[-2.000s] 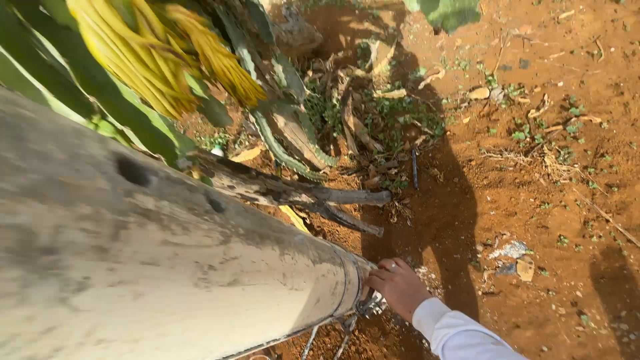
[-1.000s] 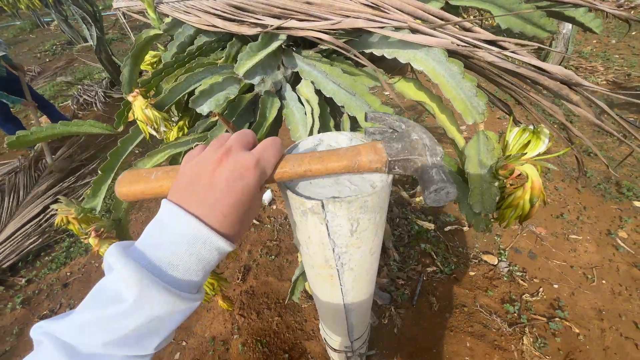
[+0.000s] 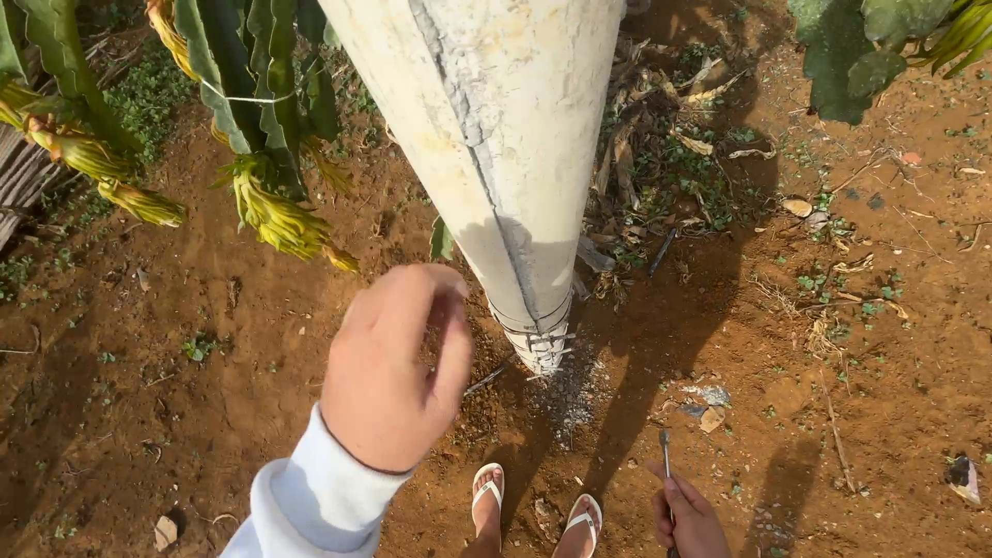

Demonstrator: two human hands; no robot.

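My left hand (image 3: 399, 368), in a white sleeve, hovers left of the pale concrete post (image 3: 535, 163). Its fingers curl with a gap beside the thumb; no object shows in it, though the palm is hidden. At the bottom right, my right hand (image 3: 690, 518) grips a slim metal tool (image 3: 666, 457) with a flattened tip pointing up the view. A rough crack runs down the post. Wire loops (image 3: 535, 333) wrap its narrow-looking lower end, where grey rubble (image 3: 572, 399) lies. No hammer is visible.
Dragon fruit stems (image 3: 256, 85) with wilted yellow flowers (image 3: 275, 213) hang at the upper left; another stem (image 3: 845, 58) is at the upper right. Feet in white flip-flops (image 3: 581, 523) stand below the post. Dry leaves (image 3: 628, 155) and a dark thin rod (image 3: 663, 252) lie on the soil.
The hammer my left hand held across the post top one second ago is out of view. My right hand has come into view with the metal tool. The view has tilted down.
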